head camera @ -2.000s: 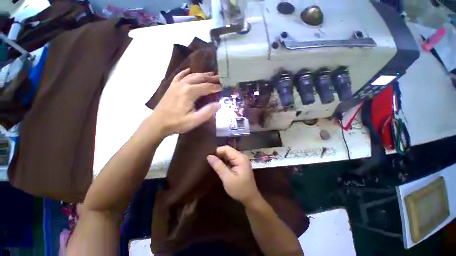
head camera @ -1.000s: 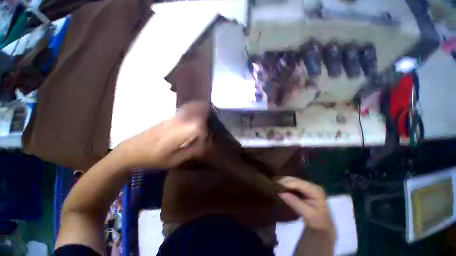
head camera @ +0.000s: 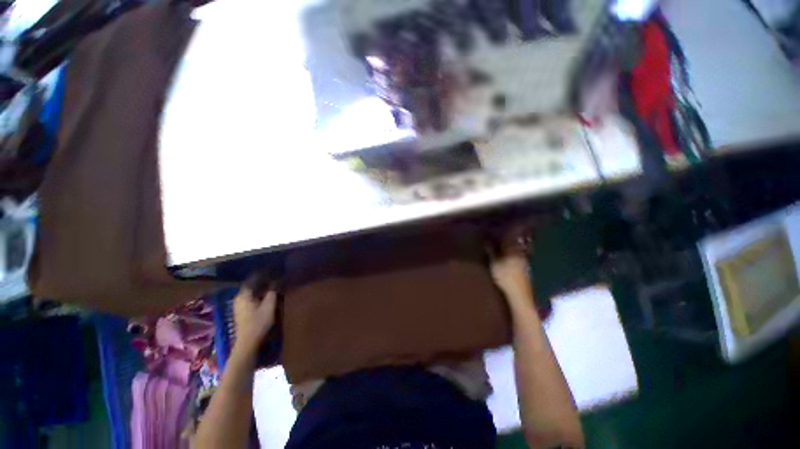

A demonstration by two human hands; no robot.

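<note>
Brown cloth panels (head camera: 395, 311) lie across my lap below the table's front edge. My left hand (head camera: 255, 309) is at the cloth's left edge, with its fingertips dark and blurred. My right hand (head camera: 510, 263) is at the cloth's upper right edge, its fingers partly hidden in shadow. Whether either hand grips the cloth cannot be told for sure. The overlock machine (head camera: 526, 79) is blurred at the top, with its pale side plate (head camera: 360, 123) at the left of the foot area. No cloth shows under the needle.
A long brown panel stack (head camera: 101, 175) hangs over the left end of the white table (head camera: 237, 131). Below it a blue crate (head camera: 112, 377) holds pink pieces (head camera: 162, 403). Red cloth (head camera: 652, 83) hangs right of the machine. A framed yellowish panel (head camera: 756, 281) stands at the far right.
Both hands have moved down from the machine to the lap, wide apart. The brown cloth has left the machine bed and table beside it. The view has shifted, with the machine now higher in it.
</note>
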